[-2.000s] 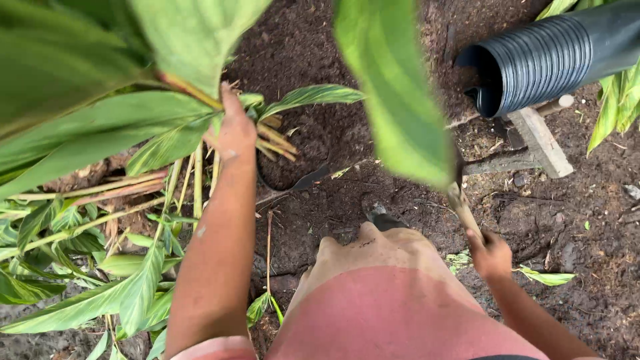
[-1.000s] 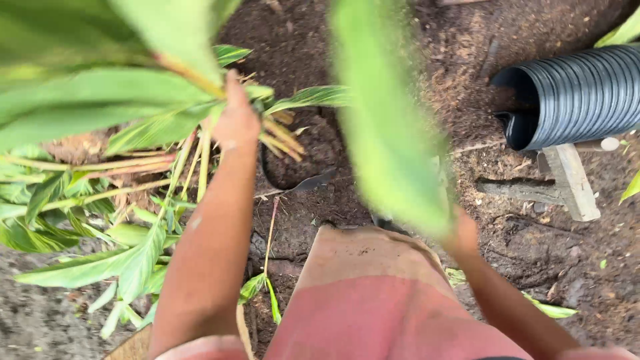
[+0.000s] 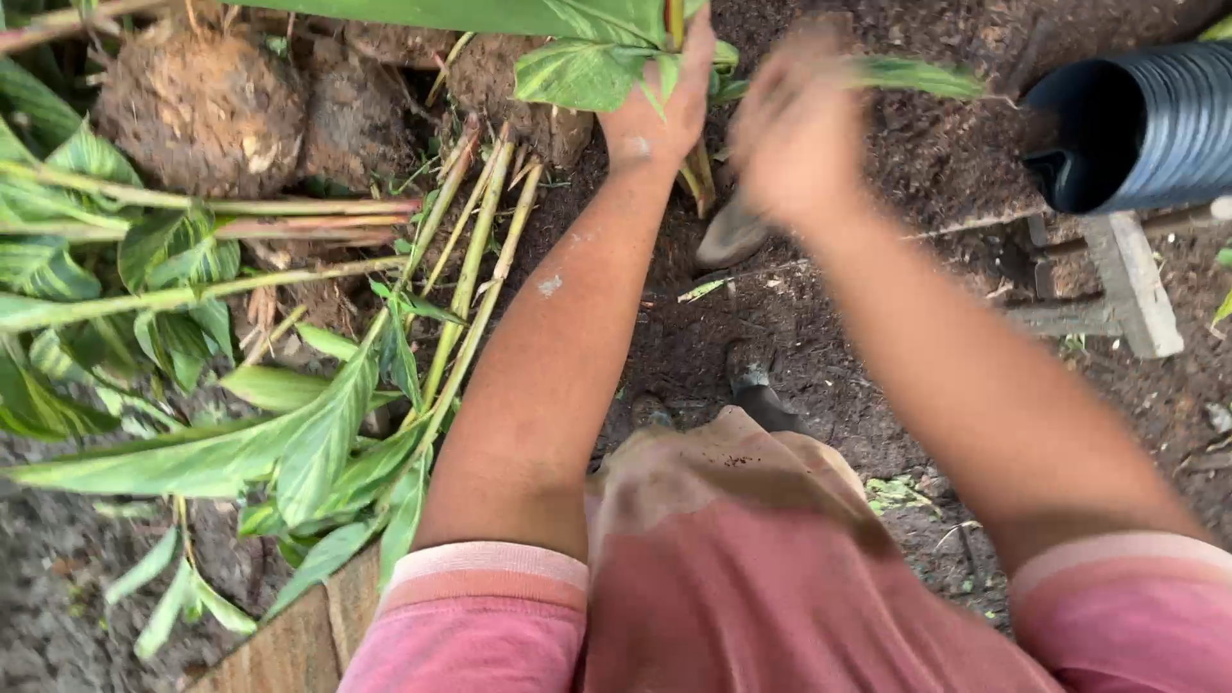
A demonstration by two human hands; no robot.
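My left hand (image 3: 664, 106) is closed around a bundle of green leafy stems (image 3: 705, 183) at the top centre, their cut ends pointing down. My right hand (image 3: 804, 125) is blurred, just right of the bundle. Beneath it shows a flat greyish-brown end of a tool or other object (image 3: 733, 231); whether the hand holds it is unclear. Variegated leaves (image 3: 587, 75) spread left from my left hand, and another leaf (image 3: 914, 77) sticks out behind my right hand. Cut stems (image 3: 472, 241) with long leaves (image 3: 318, 433) lie on the ground at left.
Soil-covered root clumps (image 3: 207, 111) sit at the upper left. A black corrugated pipe (image 3: 1136, 130) lies at the upper right, with a wooden piece (image 3: 1131, 284) below its mouth. A wooden board (image 3: 298, 635) is at the lower left. My boot (image 3: 765, 404) stands on dark soil.
My right hand has moved up and inward, beside the stem bundle. Two seconds ago it held a handle lower at the right. The large blurred leaf in front of it has left the view.
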